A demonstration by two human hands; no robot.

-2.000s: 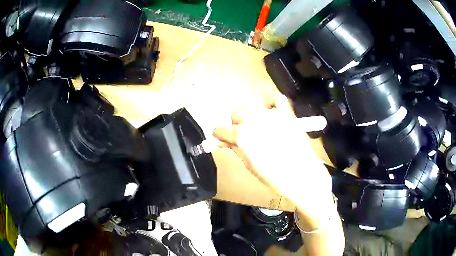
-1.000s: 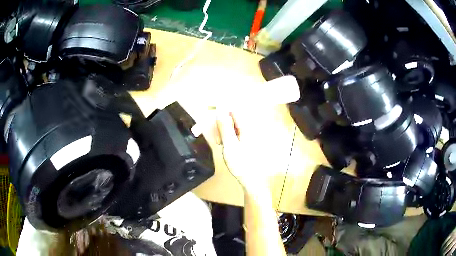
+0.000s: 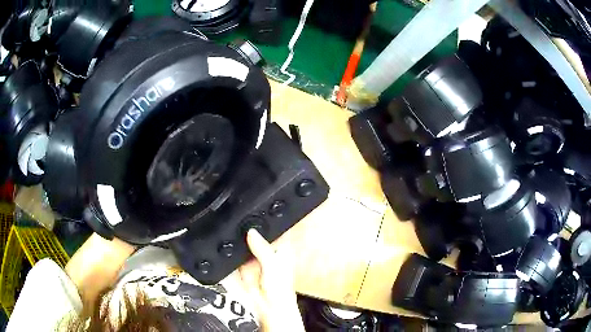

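A black fan unit (image 3: 188,146) faces me tilted, the pale "Orashare" lettering on its ring at upper left and white strips around the rim. Its boxy base (image 3: 278,217) points to the lower right, with a row of round knobs along the near face. My right hand (image 3: 262,269) holds the base's near edge, the thumb at the middle knob; its other fingers are hidden. My left hand (image 3: 100,259) is at the lower left under the drum, gripping it; its fingers are mostly hidden behind the fan.
Several black fans (image 3: 476,162) crowd the right side of the tan worktop (image 3: 343,253). More fans (image 3: 84,32) stand at upper left. A pale metal post (image 3: 415,48), an orange-red stick (image 3: 350,71) and a white cord (image 3: 297,39) are at the back. A yellow crate (image 3: 39,259) is at lower left.
The fan has been turned and raised, so its front ring and knob row now face me. My right hand has moved from over the worktop onto the base; the white object near it is out of sight.
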